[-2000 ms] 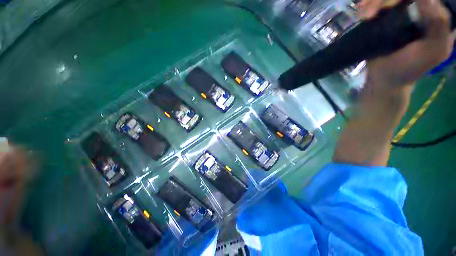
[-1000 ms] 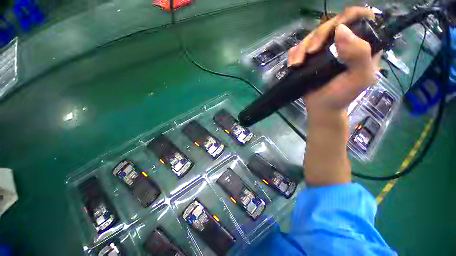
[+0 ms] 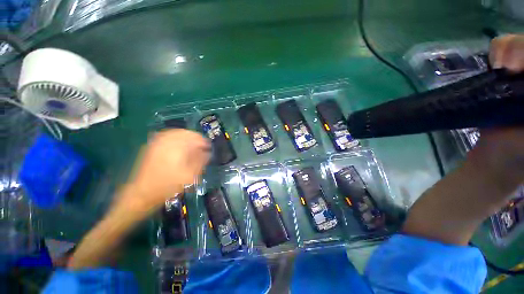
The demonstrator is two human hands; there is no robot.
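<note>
A clear blister tray (image 3: 322, 248) holds two rows of black handheld terminals with orange side keys; one terminal (image 3: 338, 125) lies at the upper right. My right hand (image 3: 508, 54), cut off by the right edge, holds a thick black electric screwdriver (image 3: 436, 109). The driver's tip is beside or over that upper right terminal; contact cannot be told. My left hand (image 3: 178, 158) is blurred over the left end of the tray, partly hiding the far left terminals. Its fingertips are bunched near the second terminal of the upper row; whether it holds anything cannot be told.
A white desk fan (image 3: 63, 92) stands at the left, with a blue parts bin (image 3: 49, 171) below it. A second blister tray (image 3: 422, 54) with units lies at the right. A black cord (image 3: 382, 57) crosses the green mat. Dark pieces with yellow frames (image 3: 177, 278) show at lower left.
The view has swung left, bringing the fan and bin in. My left hand has come in over the tray's left end. The screwdriver now points left, more level, still near the upper right terminal.
</note>
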